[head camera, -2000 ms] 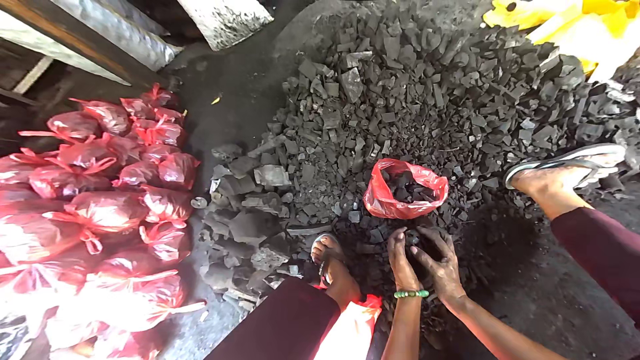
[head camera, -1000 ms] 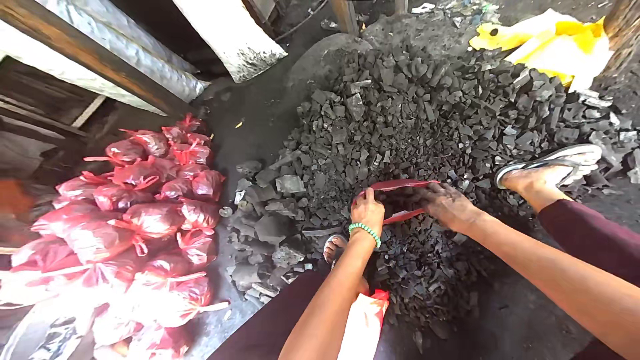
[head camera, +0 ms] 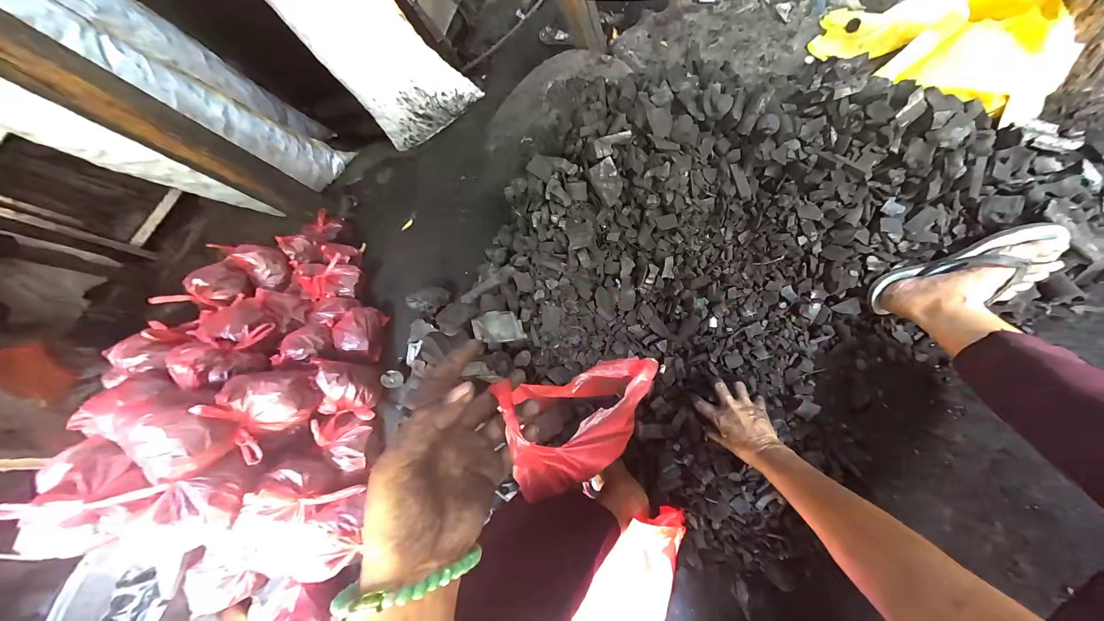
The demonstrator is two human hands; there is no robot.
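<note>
My left hand (head camera: 444, 466), with a green bead bracelet at its wrist, is raised at the lower middle, fingers spread and blurred beside a red plastic bag (head camera: 565, 440). The bag's mouth gapes; whether a finger is hooked in its left handle I cannot tell. Right of the bag, my right hand (head camera: 740, 421) rests palm down with fingers apart on the heap of charcoal pieces (head camera: 690, 233). More red plastic (head camera: 664, 526) lies below the bag, between my legs.
Many tied red bags (head camera: 276, 397) are piled on the left. A yellow plastic sack (head camera: 983, 52) lies at the top right. My sandaled foot (head camera: 957, 276) stands on the charcoal's right edge. A wooden beam (head camera: 164, 121) and a whitish post (head camera: 379, 69) are at the upper left.
Both hands held the red bag's rim one second ago; now the right hand is down on the charcoal. The left hand and the bag have moved nearer to me.
</note>
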